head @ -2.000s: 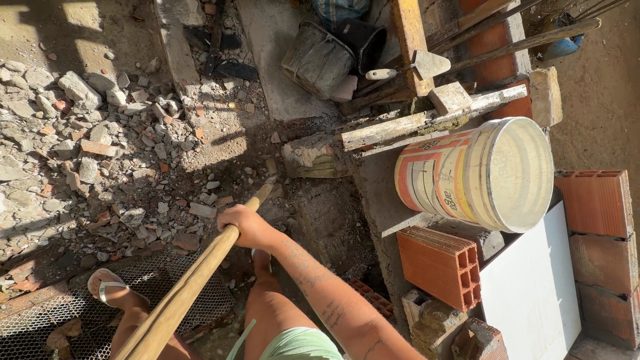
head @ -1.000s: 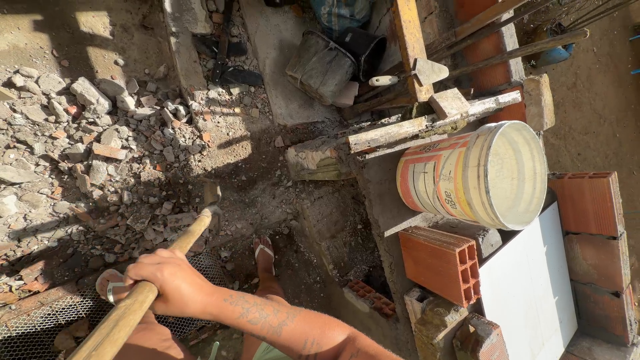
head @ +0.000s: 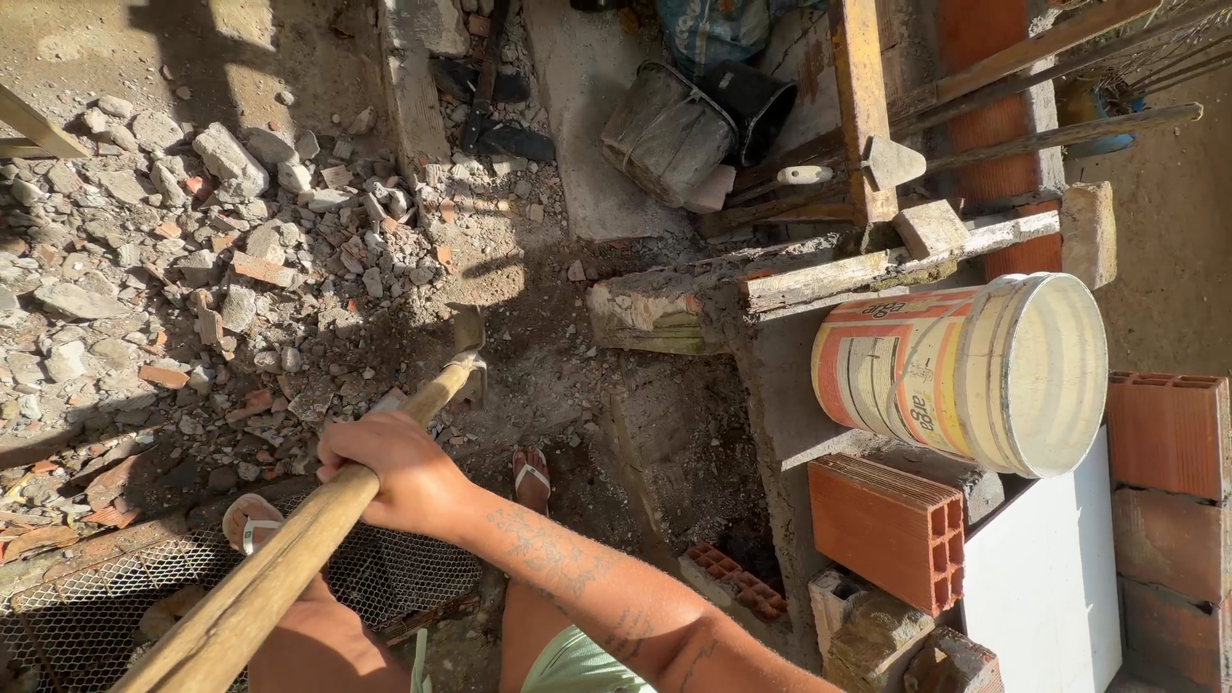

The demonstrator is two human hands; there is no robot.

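My right hand point(head: 390, 467) is closed around the wooden handle point(head: 289, 568) of a hoe, and the tattooed forearm reaches in from the lower right. The handle slants from the bottom left up to the metal hoe head point(head: 469, 332), which is at the dirt beside the right edge of a heap of broken concrete and brick rubble point(head: 231, 250). My left hand is out of view. My feet, in flip-flops, are below the hoe head, one on each side of the forearm's line.
Wire mesh point(head: 414, 558) lies by my feet. To the right are a low ledge point(head: 770, 385), a plastic bucket point(head: 962, 375) on its side, a hollow clay brick point(head: 885, 529) and a white panel point(head: 1044, 577). A trowel point(head: 890, 164), wooden poles and a dirty bucket point(head: 669, 135) are above.
Over the earlier frames my right hand moved left and toward my body with the hoe; since then, hand and hoe head have shifted somewhat back up and to the right.
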